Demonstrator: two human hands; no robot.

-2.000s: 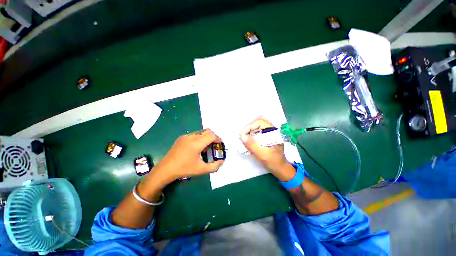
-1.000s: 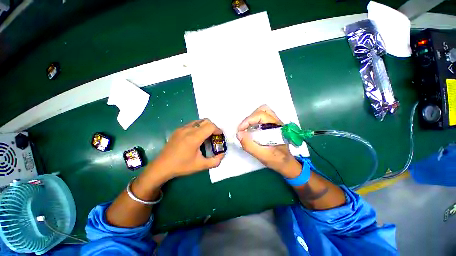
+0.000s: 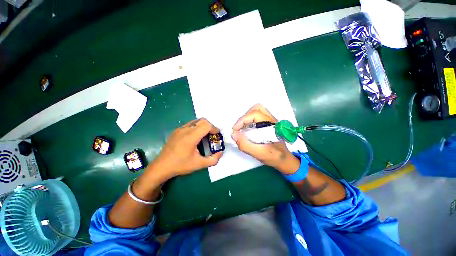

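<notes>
My left hand (image 3: 186,150) holds a small black module (image 3: 216,142) with gold and white patches between thumb and fingers, over the white paper sheet (image 3: 235,65). My right hand (image 3: 262,142) holds a whitish dispensing syringe (image 3: 259,134) like a pen, to the right of the module. The syringe's back end has a bright green adapter head (image 3: 287,131) joined to a clear air hose (image 3: 345,131). The syringe's tip is too small to make out, so I cannot tell whether it touches the module.
Two modules (image 3: 134,160) (image 3: 101,145) lie left of my left hand. Others lie beyond the pale rail (image 3: 65,102). A folded tissue (image 3: 127,106) lies left of the sheet. A light-blue fan (image 3: 40,217) stands at left. A silver packet (image 3: 367,62) and black dispenser (image 3: 432,70) are at right.
The view has shifted. The modules beyond the rail have moved left relative to the sheet. The right hand with the syringe is slightly nearer the held module. Both hands keep their hold.
</notes>
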